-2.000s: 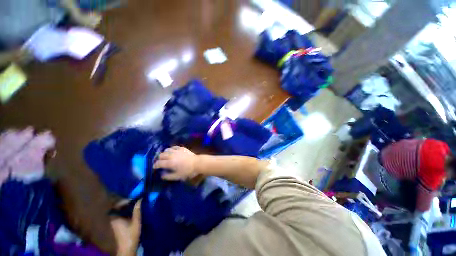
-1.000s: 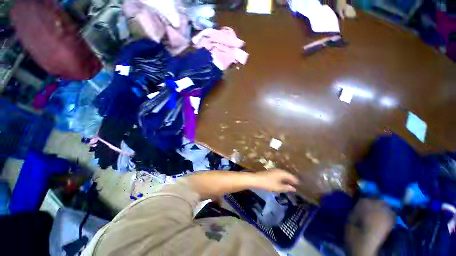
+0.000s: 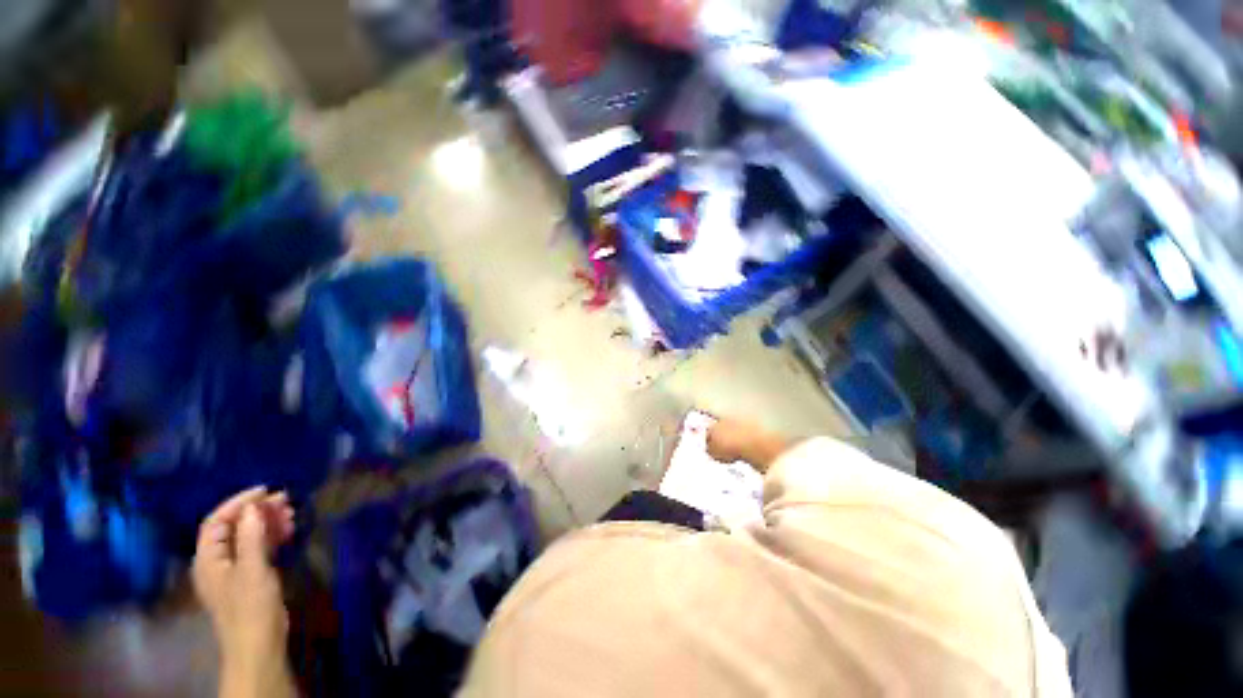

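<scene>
My left hand (image 3: 246,545) is at the lower left, beside the navy bundles (image 3: 177,327); its fingers are loosely curled and nothing shows in it. The bundles are heavily blurred, with light blue and pink strips showing among them. My right hand (image 3: 712,434) is small and blurred beyond the beige clothing at lower centre. A white cloth-like piece (image 3: 709,488) lies against or just below it, with a dark patch beside it. Whether my right hand grips the white piece cannot be told.
Blue crates of scraps stand on the pale floor, one beside the bundles (image 3: 457,348), another below it (image 3: 518,511), and one further off (image 3: 682,327). A white bench (image 3: 954,177) runs along the right. A green heap (image 3: 246,150) is at upper left.
The view has swung from the brown table to the floor, crates and white bench. My left hand is now beside the navy bundles; my right hand is away from them, by the white piece.
</scene>
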